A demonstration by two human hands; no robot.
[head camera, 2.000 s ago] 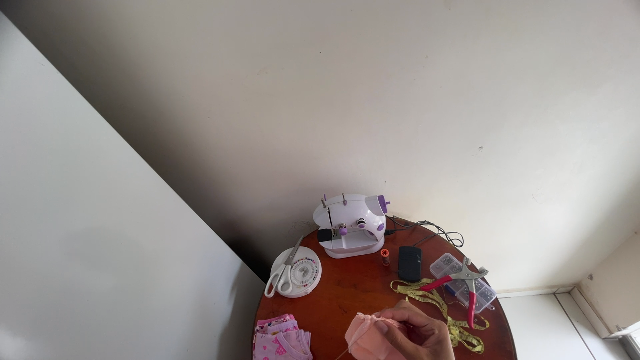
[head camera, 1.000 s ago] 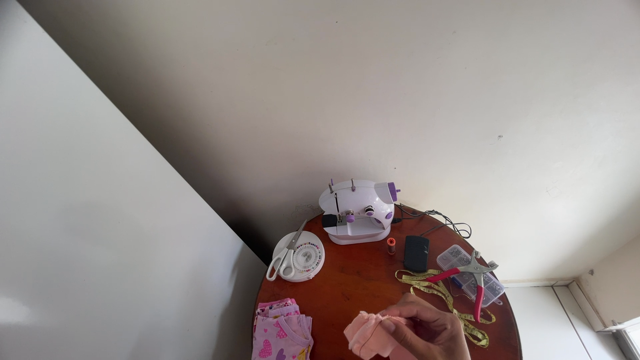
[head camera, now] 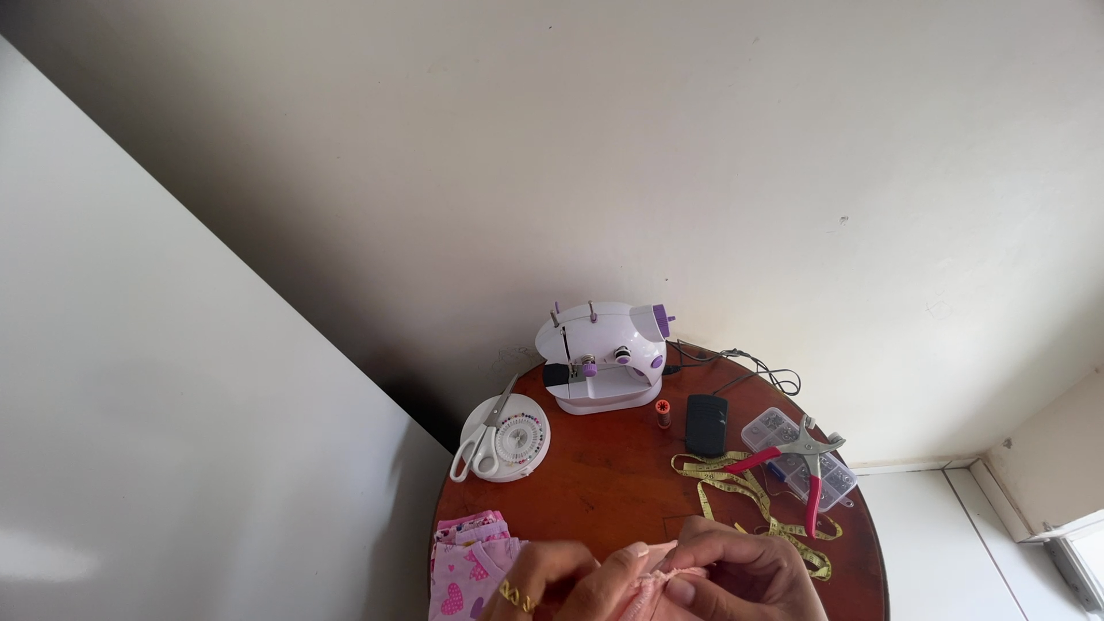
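Observation:
Peach fabric (head camera: 655, 595) with a gathered edge lies between my two hands at the bottom of the view. My left hand (head camera: 561, 580), with a gold-coloured ring on one finger, holds the fabric's left side. Thumb and fingertips of my right hand (head camera: 733, 569) pinch the gathered edge close beside it. The lower part of the cloth is cut off by the frame. Folded pink printed fabric (head camera: 470, 573) rests on the table just left of my left hand.
On the round wooden table (head camera: 595, 483) stand a mini sewing machine (head camera: 604, 354), a thread spool (head camera: 662, 413), a black foot pedal (head camera: 706, 424), scissors (head camera: 485, 444) on a white round pin case (head camera: 526, 466), a yellow tape measure (head camera: 742, 492), and red-handled pliers (head camera: 802, 448) over a plastic compartment box (head camera: 837, 479).
My left hand, out of view in both earlier frames, has come in at the bottom and taken hold of the peach fabric beside my right hand.

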